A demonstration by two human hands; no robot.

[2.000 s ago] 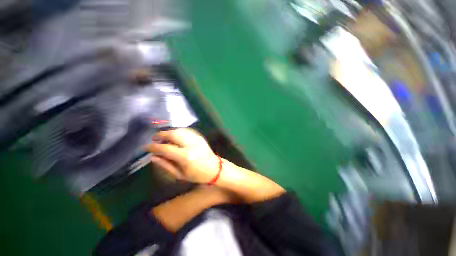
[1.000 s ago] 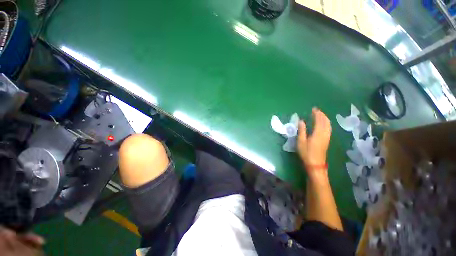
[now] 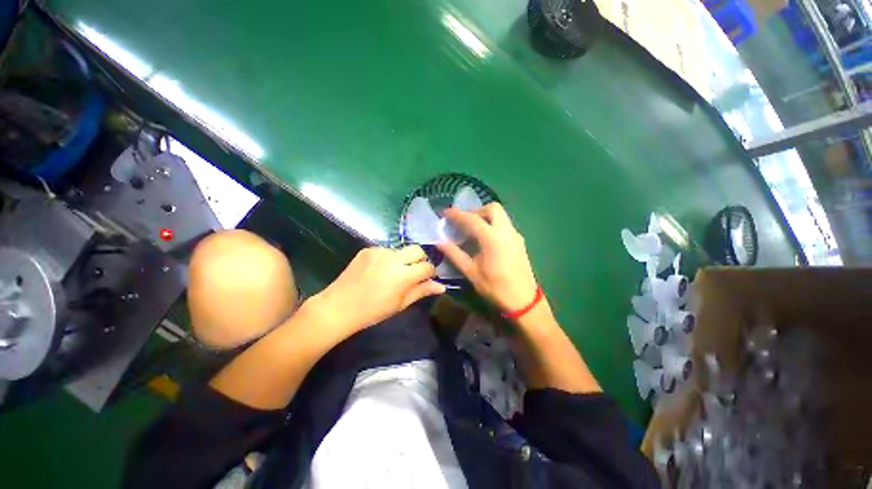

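Observation:
A black round fan grille (image 3: 457, 181) lies at the near edge of the green bench. A whitish fan blade (image 3: 422, 219) is inside it. My right hand (image 3: 488, 253) is over the grille with thumb and fingers pinching the blade near its hub. My left hand (image 3: 387, 279) is at the grille's near left rim, its fingers curled against it. The grille's lower part and the hub are largely hidden by my hands.
Several loose blades (image 3: 660, 329) lie on the bench at right, beside an open carton of blades (image 3: 765, 287). Black grilles stand at far right (image 3: 736, 236) and at the top (image 3: 561, 26). The machine's silvery disc (image 3: 27, 310) is at left, near my knee.
My right hand has moved left with the blade from beside the loose blades. My left hand has come from the lower left to the bench edge. A grille is now between my hands.

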